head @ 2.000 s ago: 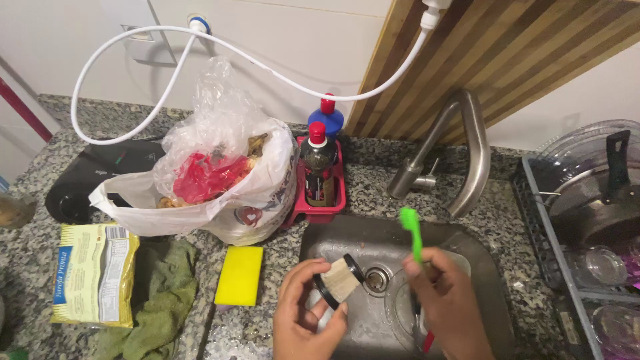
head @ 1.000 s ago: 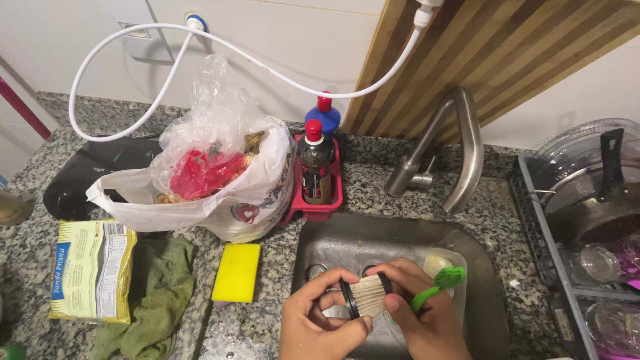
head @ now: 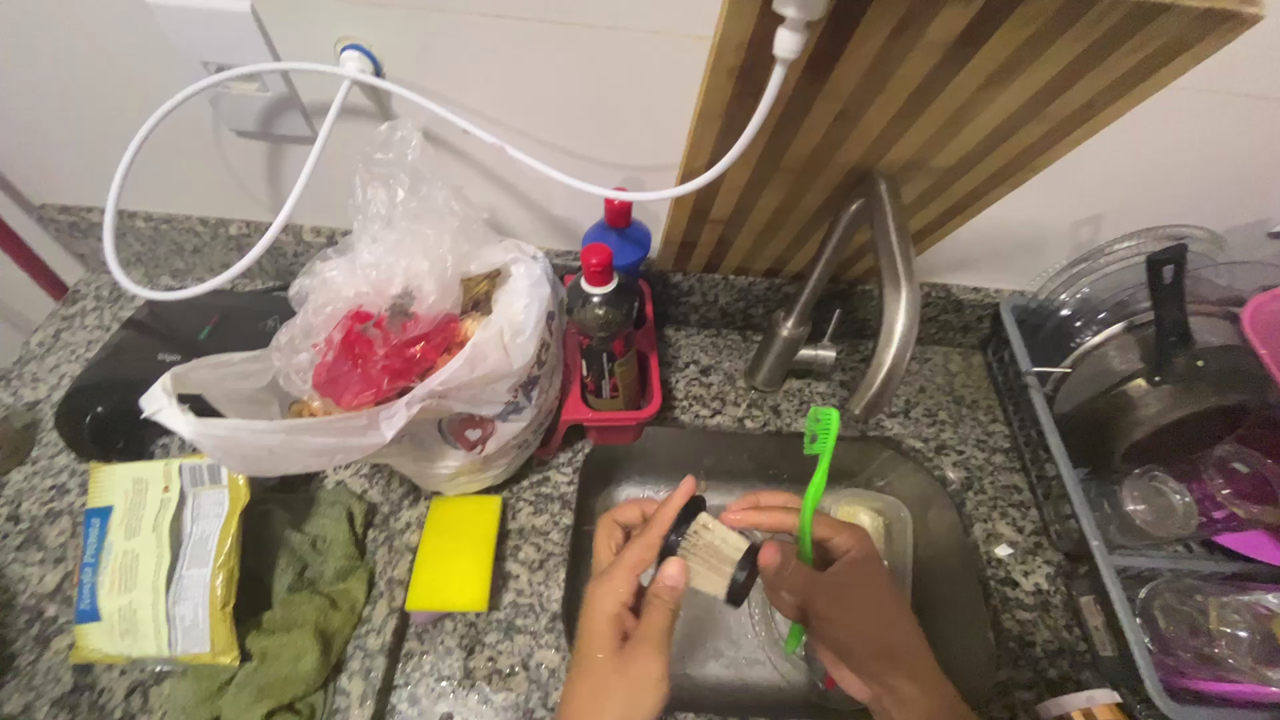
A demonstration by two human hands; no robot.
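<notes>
Over the sink, my left hand grips the black-rimmed end of a small cylindrical part with pale pleats, which looks like a filter. My right hand has its fingertips at the part's other black end and also holds a bright green toothbrush, bristle head up. Below the hands, the stainless steel sink holds a clear plastic container with something pale in it. A metal faucet rises behind the sink. The lower part of the sink is partly hidden by my hands.
A yellow sponge lies left of the sink, near a green cloth and a yellow food packet. Behind stand a filled white plastic bag and a red caddy with bottles. At right is a loaded dish rack.
Two seconds ago the hands were apart, with the pleated part in the left only. Now both touch it. The toothbrush has turned from pointing sideways one second ago to upright.
</notes>
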